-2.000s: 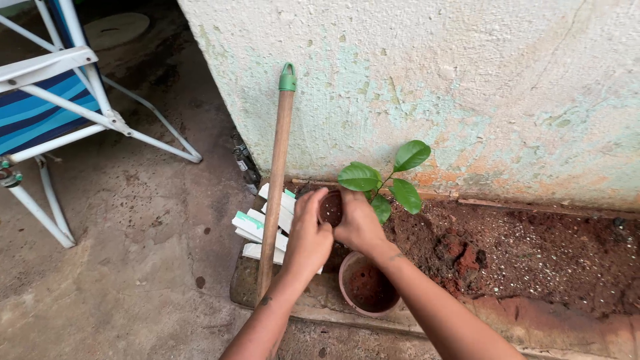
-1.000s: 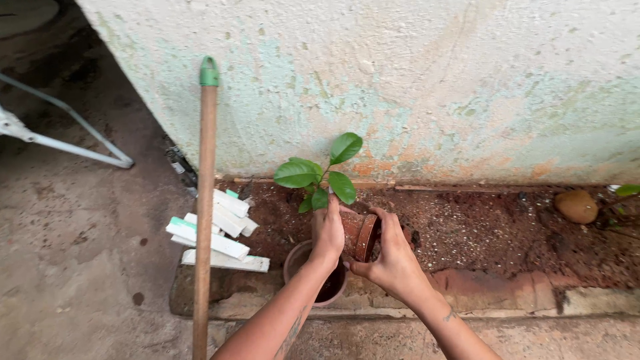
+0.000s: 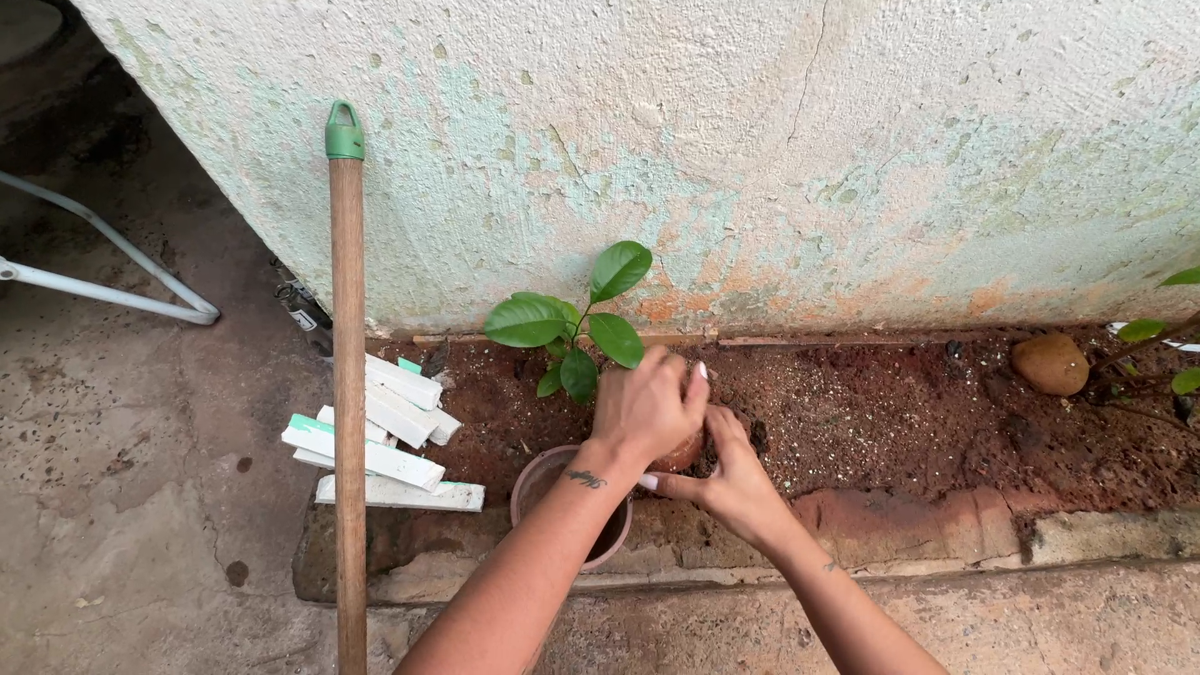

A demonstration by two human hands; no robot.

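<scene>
My right hand (image 3: 736, 478) holds a small terracotta-coloured pot (image 3: 682, 452) by its side, low over the soil bed. My left hand (image 3: 647, 403) is at the top of that pot, its fingers bent; whether it grips the rim or only rests there is hidden. Just left of my left hand stands a seedling (image 3: 581, 328) with broad green leaves, its base hidden. Below my left wrist, a larger round plastic pot (image 3: 539, 478) sits on the bed's edge, partly covered by my forearm.
A wooden handle (image 3: 348, 375) with a green cap stands at the left, beside stacked white strips (image 3: 403, 459). A metal chair leg (image 3: 112, 298) is farther left. The soil bed (image 3: 872, 422) runs along the wall (image 3: 750, 169), with a stone (image 3: 1050, 365) and another plant (image 3: 1186, 330) at the right.
The small pot, tilted with its opening toward my right hand a second ago, is now lower and mostly covered by my hands. My left hand has moved from the seedling's base onto the pot.
</scene>
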